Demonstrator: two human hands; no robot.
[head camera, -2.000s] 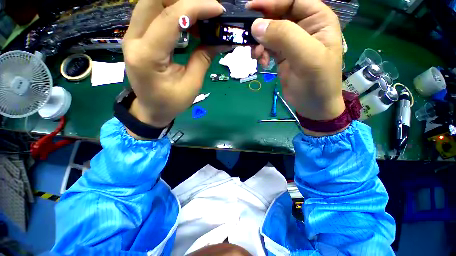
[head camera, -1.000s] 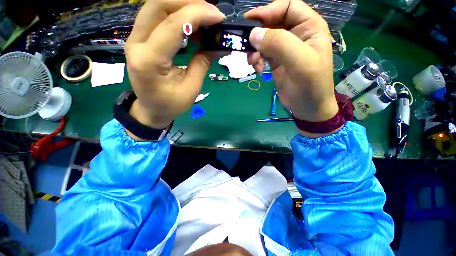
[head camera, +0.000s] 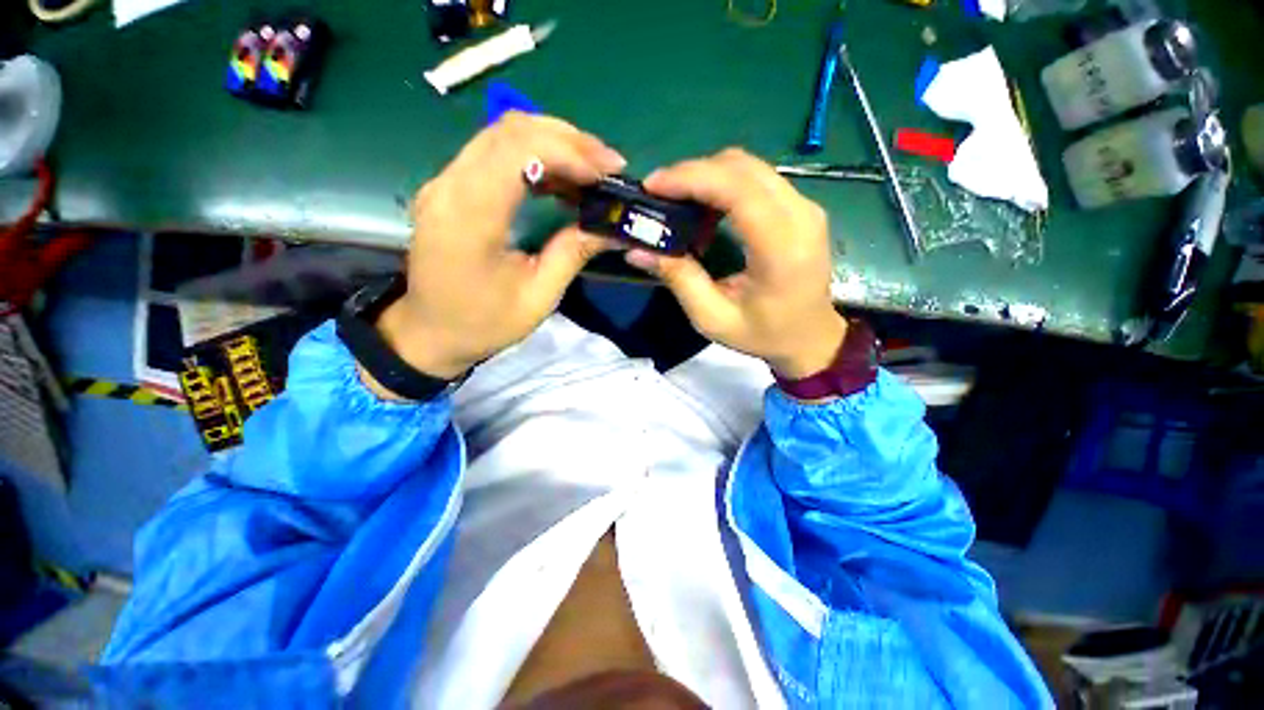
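A small black device (head camera: 642, 222) with a small lit, whitish screen is held between both hands, just above the front edge of the green mat. My left hand (head camera: 488, 250) grips its left end with thumb and fingers. My right hand (head camera: 756, 264) grips its right end, thumb below and fingers on top. The fingertips cover both ends of the device. The details on the screen are too small to read.
On the green mat (head camera: 347, 153) are a white tube (head camera: 481, 58), a blue pick (head camera: 510, 100), a blue-handled screwdriver (head camera: 823, 97), tweezers (head camera: 887, 160), a red piece (head camera: 925, 144), white tissue (head camera: 987, 125), clear film (head camera: 970, 222) and whitish bottles (head camera: 1126, 156).
Both hands have moved with the device down to the mat's front edge. The view has shifted: the bench now lies higher in the picture, and the red piece and film have come into view.
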